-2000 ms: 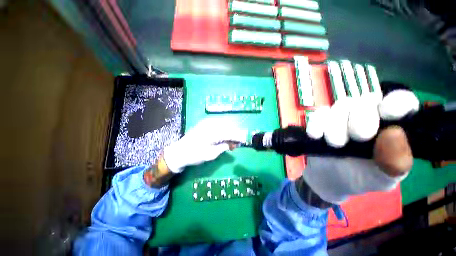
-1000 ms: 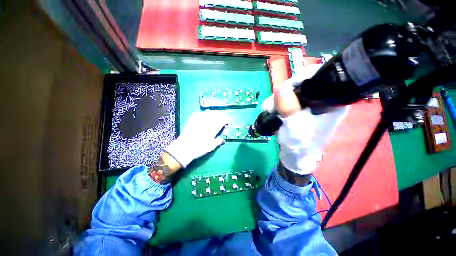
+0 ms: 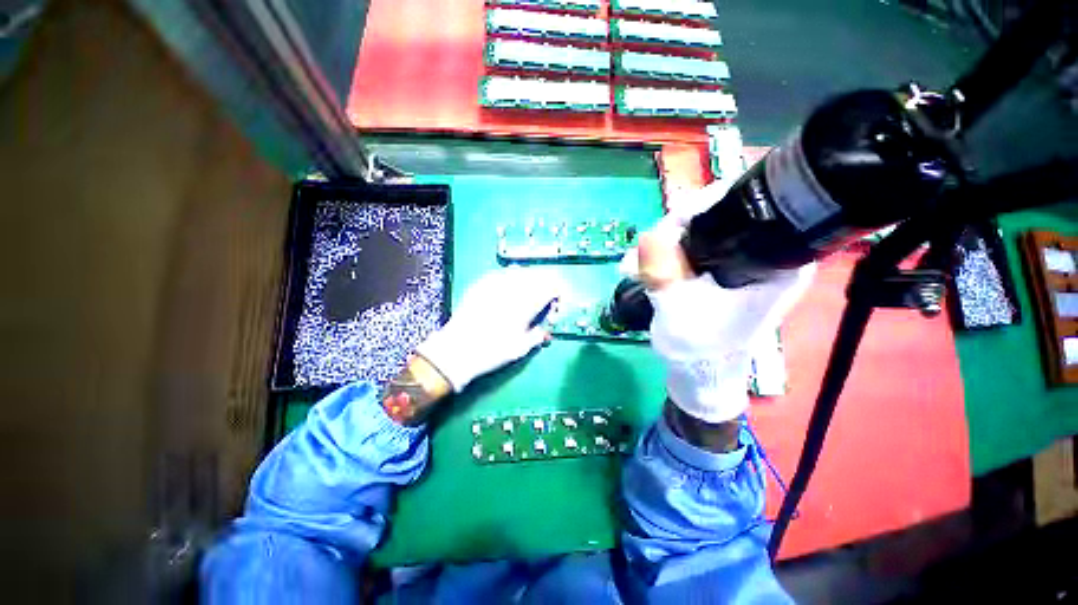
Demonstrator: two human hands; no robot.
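Note:
My gloved right hand (image 3: 709, 319) is shut on a thick black electric screwdriver (image 3: 816, 183), its lower end over the right part of the middle green circuit board (image 3: 579, 321). The screwdriver's bit is hidden. My gloved left hand (image 3: 494, 329) covers the left part of that board and grips it with its fingers; whether it also pinches a screw cannot be told. Another circuit board (image 3: 567, 241) lies above it on the green mat (image 3: 497, 508), and a third board (image 3: 550, 435) lies below.
A black screw tray (image 3: 369, 278) is at the left beside a brown carton (image 3: 142, 296). White-faced boards (image 3: 544, 92) stand in rows on a red mat (image 3: 414, 71). Another red mat (image 3: 875, 402) lies at right, with a second black tray (image 3: 984, 278) and a brown fixture (image 3: 1052, 301) beyond. A black cord or rod (image 3: 828, 414) crosses the right side.
Since two seconds ago, the screwdriver has swung from level at my left fingers to tilted over the middle board. My left hand has moved onto that board. Since one second ago the hands barely differ.

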